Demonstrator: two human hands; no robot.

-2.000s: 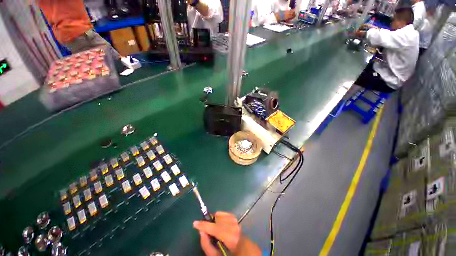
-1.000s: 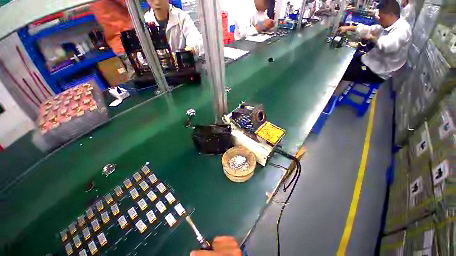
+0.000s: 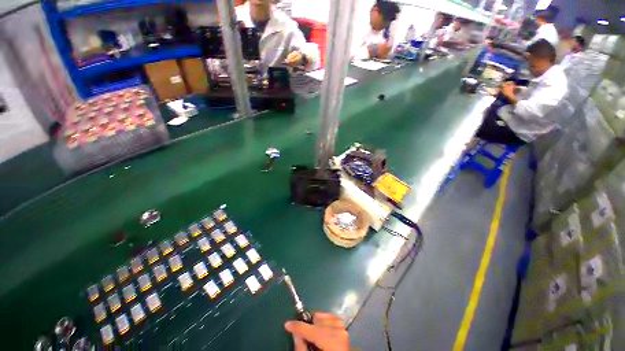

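Note:
My right hand (image 3: pixel 321 333) is at the bottom edge, partly cut off, closed around the soldering iron (image 3: pixel 295 293). The iron's metal barrel points up and to the left, its tip near the right end of the battery rows. Small silver battery cells (image 3: pixel 175 262) with yellow-orange ends lie in rows in a clear tray on the green bench. Shiny round shells (image 3: pixel 64 328) are at the bottom left, and another shell (image 3: pixel 149 218) lies behind the cells. My left hand is not in view.
A tan tip-cleaner bowl (image 3: pixel 346 223) stands beside a black box (image 3: pixel 314 187) and a pale unit with a yellow panel (image 3: pixel 392 188). A metal post (image 3: pixel 332 89) rises behind them. Cables hang over the bench edge. A seated person (image 3: pixel 541 96) is at the far right; others sit across.
The view has shifted; bench things sit further right and the shells at bottom left show again. My right hand still holds the iron and shows more than a second ago.

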